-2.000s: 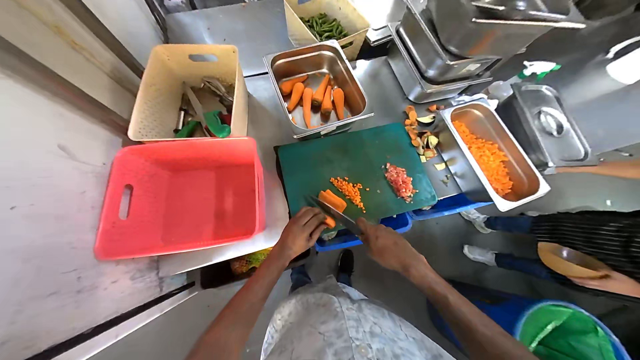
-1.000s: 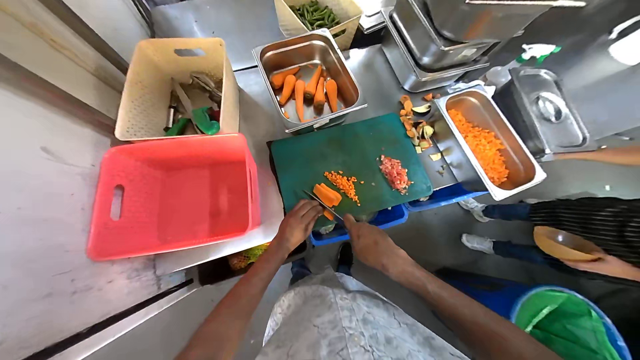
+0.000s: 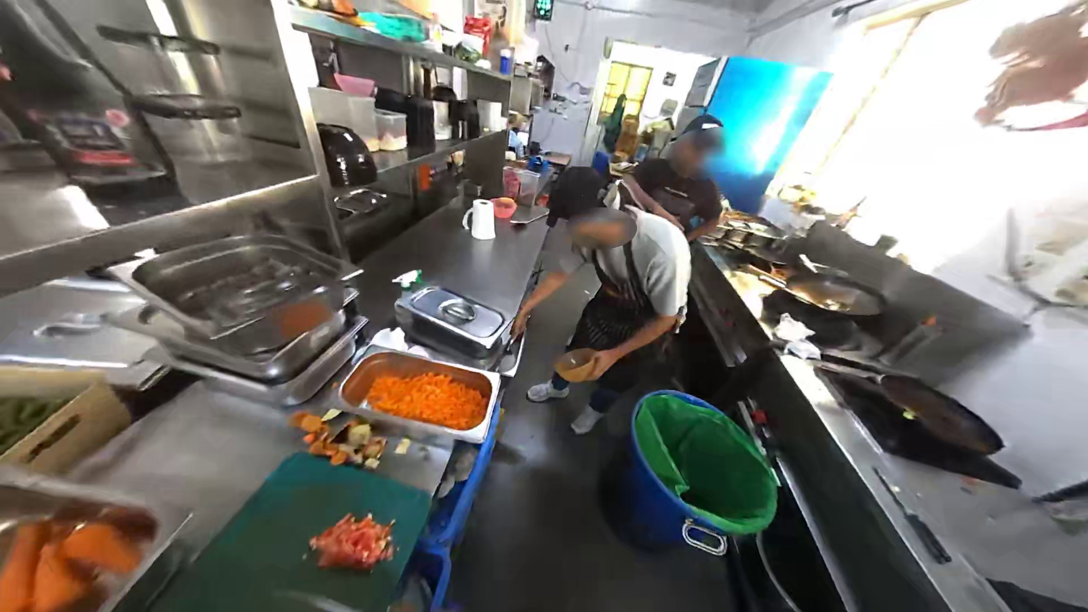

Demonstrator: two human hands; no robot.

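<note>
Neither of my hands shows in the present view. The green cutting board lies at the lower left with a small pile of chopped red and pale food on it. Past its far edge sit carrot ends and other vegetable trimmings on the steel counter. A steel pan of diced carrots stands beyond them to the right. Whole peeled carrots lie in a steel pan at the lower left corner. A blurred, pale streak crosses the board's near edge; I cannot tell what it is.
A co-worker bends in the aisle, holding a bowl; another person stands behind. A blue bin with a green liner stands on the floor. Stacked steel pans and a lidded steel container occupy the counter. A stove line with pans runs along the right.
The view has swung up and to the right, showing the aisle and shelves. Both hands, the knife and the cut carrot, seen at the board earlier, are out of view.
</note>
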